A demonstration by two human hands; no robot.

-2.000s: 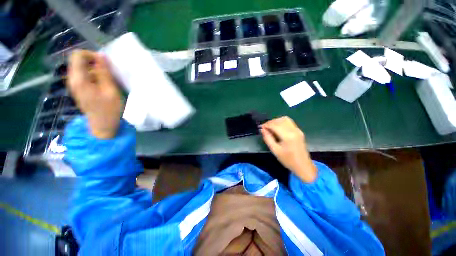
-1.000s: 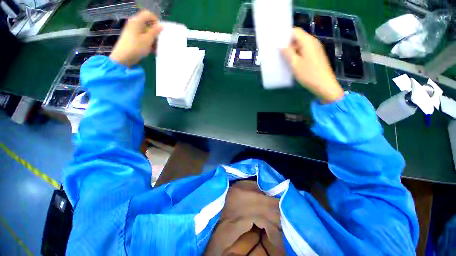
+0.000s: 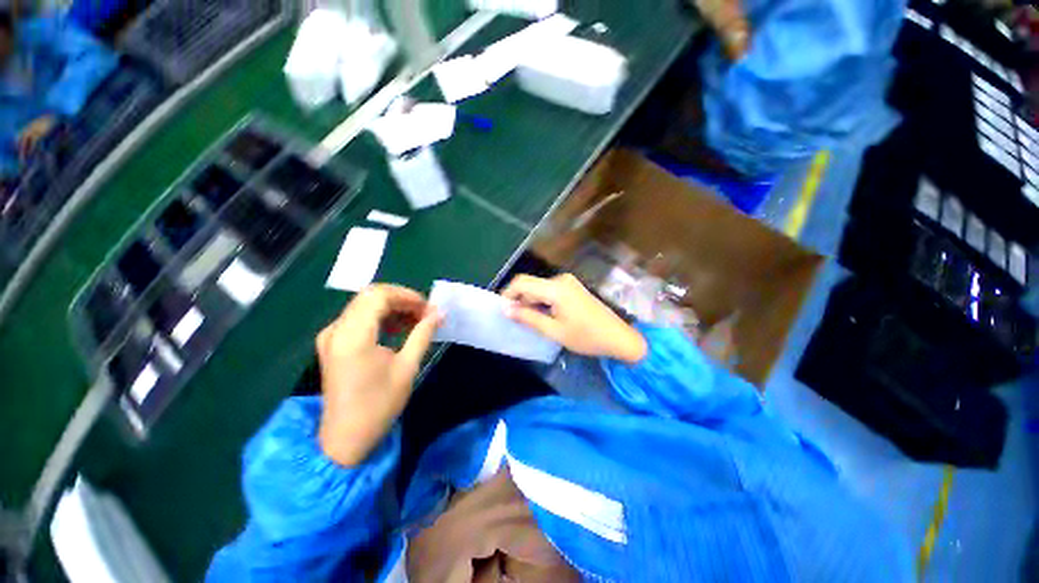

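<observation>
A white film sleeve or backing sheet (image 3: 484, 321) is held up at the bench's front edge, between my two hands. My left hand (image 3: 370, 359) pinches its left end between thumb and fingers. My right hand (image 3: 575, 319) grips its right part with the fingertips. The black phone is not visible on the bench. The stack of film packs (image 3: 100, 541) lies at the bottom left, partly cut off by the picture's edge.
A blister tray (image 3: 142, 424) of black phones is at left. A printed card (image 3: 358, 259), a small white stick (image 3: 387, 219) and a dispenser bottle (image 3: 420, 179) lie beyond my hands. An open cardboard carton (image 3: 741, 268) with crumpled film is at right. Another person's blue sleeve (image 3: 798, 68) shows above it.
The view has swung right, bringing the carton into sight. My hands, apart earlier, have come together on one white sheet. My left hand has left the film stack.
</observation>
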